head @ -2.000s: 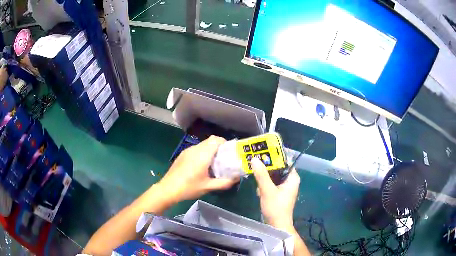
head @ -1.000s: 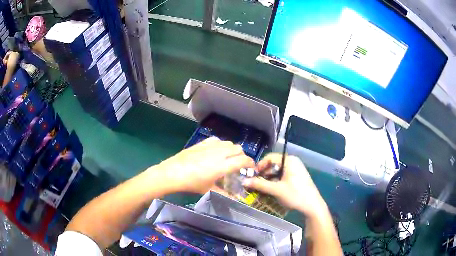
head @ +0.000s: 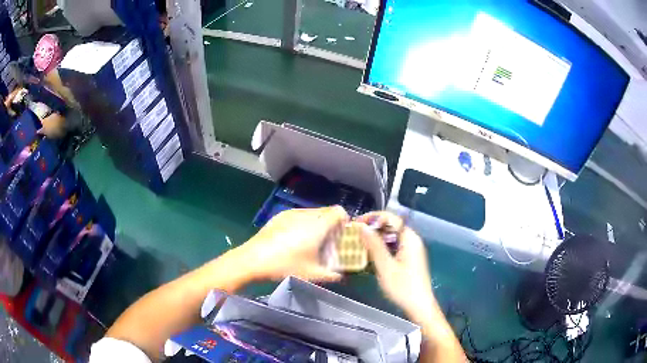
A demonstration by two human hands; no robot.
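A small packaged electronic unit point(head: 352, 249) shows a pale yellow face with dark oval marks between my hands. My left hand point(head: 301, 244) grips its left side. My right hand point(head: 401, 259) is at its right edge, fingers curled around something small and dark; whether it also grips the unit is blurred. An open retail box point(head: 319, 152) with a pale inner lid and dark blue inside stands behind the hands. Another open blue box point(head: 284, 333) with pale flaps is nearest me, below the unit.
An NEC monitor point(head: 496, 78) stands on a white box point(head: 454, 244) with a black slab point(head: 441, 198) on it. A small black fan point(head: 576, 273) and tangled cables point(head: 496, 347) are at right. Blue box stacks point(head: 135, 106) and a person's hand point(head: 51, 122) are at left.
The unit's bright yellow face was shown two seconds ago; now the face with oval marks shows. Both hands have drawn close together around it. The view has shifted slightly.
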